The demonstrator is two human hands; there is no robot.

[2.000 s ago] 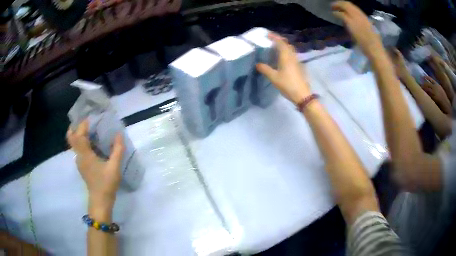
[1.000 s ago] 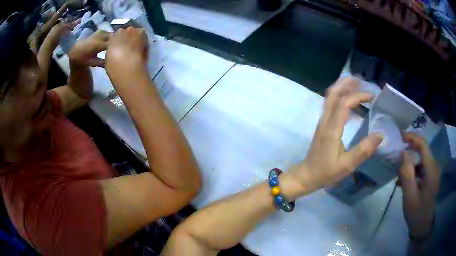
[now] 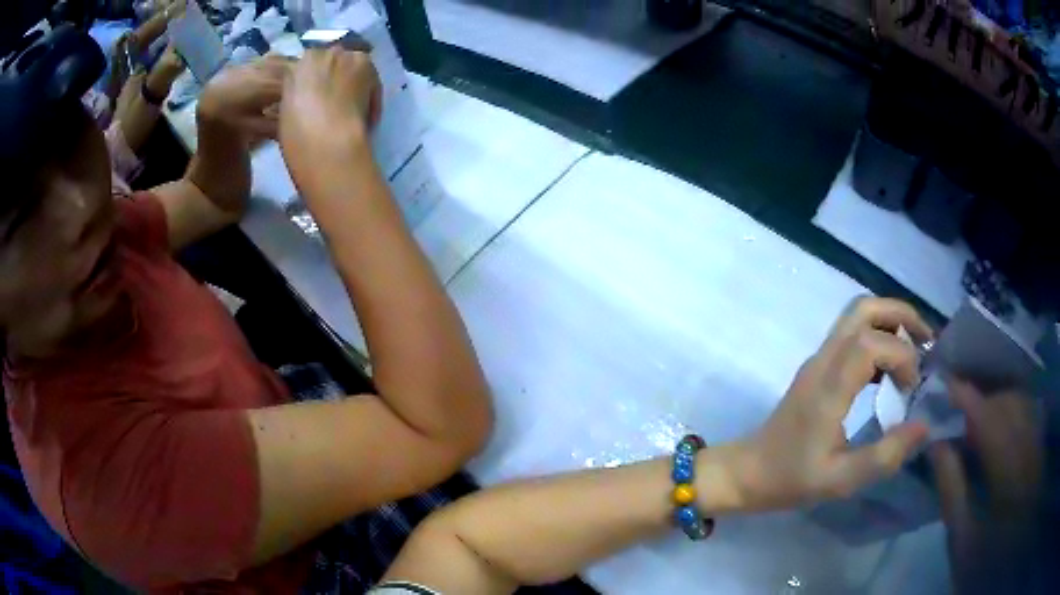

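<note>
A pale grey-blue carton (image 3: 874,507) stands at the lower right with its mouth open and a grey flap (image 3: 988,339) up. White crumpled wrap (image 3: 893,399) shows at its mouth. My left hand (image 3: 854,407), with a beaded bracelet, is at the near side of the mouth, its thumb and fingers around the white wrap. My right hand (image 3: 988,447) is at the far side of the mouth, dark and blurred near the picture's edge. The hands cover much of the carton, and its contents are hidden.
A neighbouring worker in a red shirt (image 3: 174,395) sits at the left, hands at a pale carton (image 3: 407,140). Other hands and white items are beyond. A dark green strip (image 3: 697,145) runs behind the white tabletop (image 3: 581,291). Dark cups (image 3: 889,163) stand on a white sheet (image 3: 860,227).
The view has shifted, so the carton and my hands sit lower in it. The flap appears turned, and my left fingers are more bent around the wrap. The neighbour's hands remain at their carton.
</note>
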